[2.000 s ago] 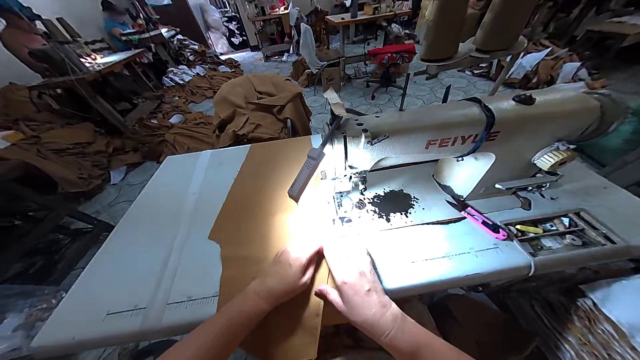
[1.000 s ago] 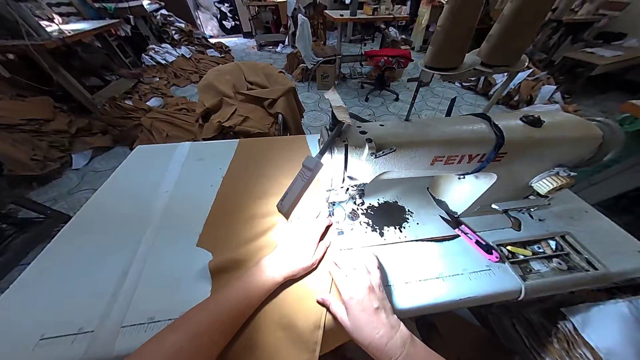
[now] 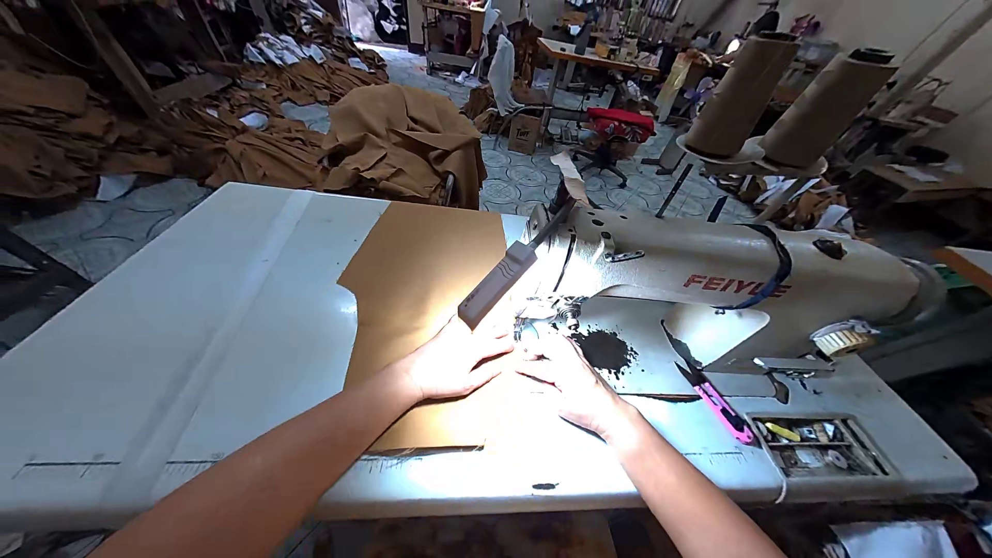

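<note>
A tan fabric panel (image 3: 418,256) lies flat on the white table of a Feiyue sewing machine (image 3: 682,263). Pressed on the panel, just left of the needle area, is my left hand (image 3: 457,360), palm down with its fingers pointing toward the presser foot (image 3: 570,314). My right hand (image 3: 573,380) rests directly in front of the foot, fingertips close to it; glare hides what lies under them. A grey lamp (image 3: 496,285) hangs over the fabric above my left hand.
Pink-handled thread snips (image 3: 717,399) lie right of my right hand. Beyond them is a parts tray (image 3: 821,446) set in the table. Two thread cones (image 3: 740,97) stand behind the machine. Brown fabric (image 3: 403,143) is heaped past the table's far edge.
Both hands have moved forward toward the presser foot. The fabric's near edge, previously beyond my forearms toward me, now lies on the table near its front edge.
</note>
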